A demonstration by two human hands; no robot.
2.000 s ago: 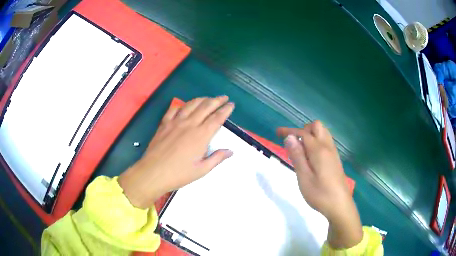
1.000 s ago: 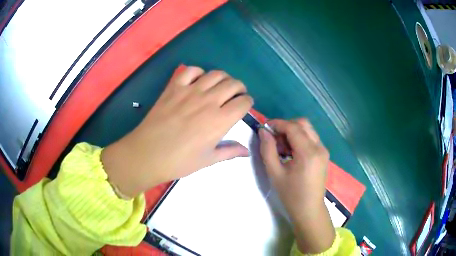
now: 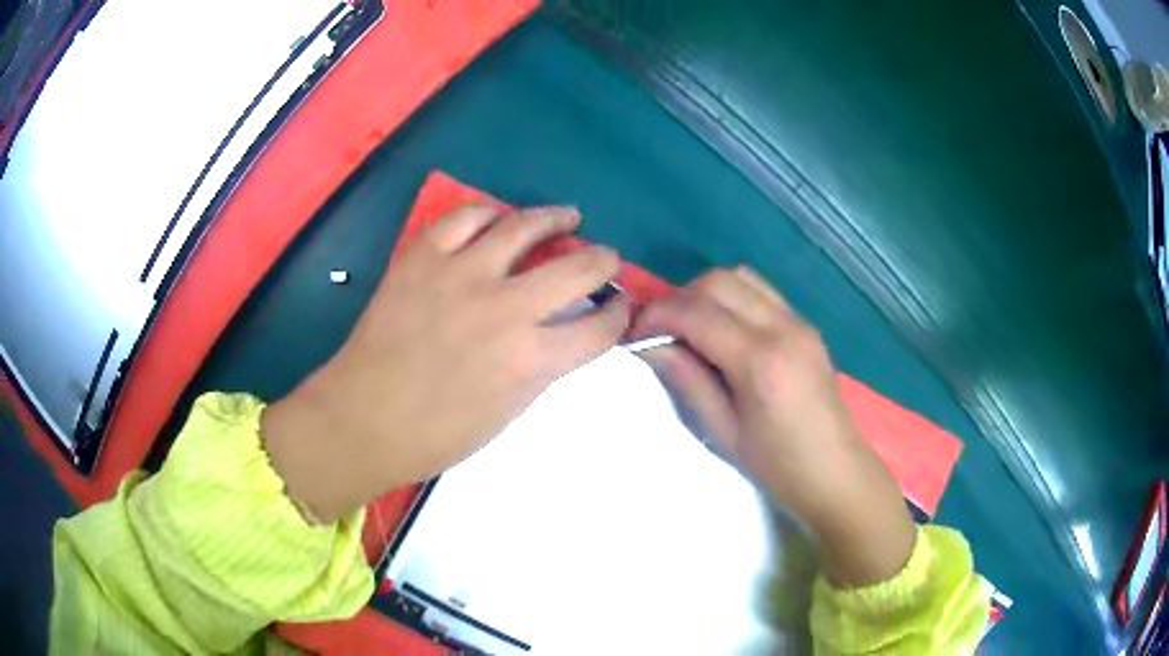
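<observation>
The white panel [image 3: 577,513] with a thin black border lies on a red foam pad [image 3: 904,442] in front of me. My left hand [image 3: 442,346] lies over its upper-left part, fingers bent at the far edge; whether it grips anything is hidden. My right hand [image 3: 763,391] is at the same edge, its fingertips close to the left ones. A thin white piece [image 3: 651,344] sticks out from the right thumb and forefinger over the panel. Both hands hide much of the far edge.
A second white panel [image 3: 77,218] lies on a larger red pad [image 3: 276,180] at the left. A small white bit [image 3: 339,276] lies on the green bench [image 3: 615,128] between the pads. Round spool-like items are at the upper right. A small red-and-white item shows by my right sleeve.
My right hand came in from above the panel's right part to the far edge beside my left hand. Its fingers have closed. My left fingers have bent more at the edge.
</observation>
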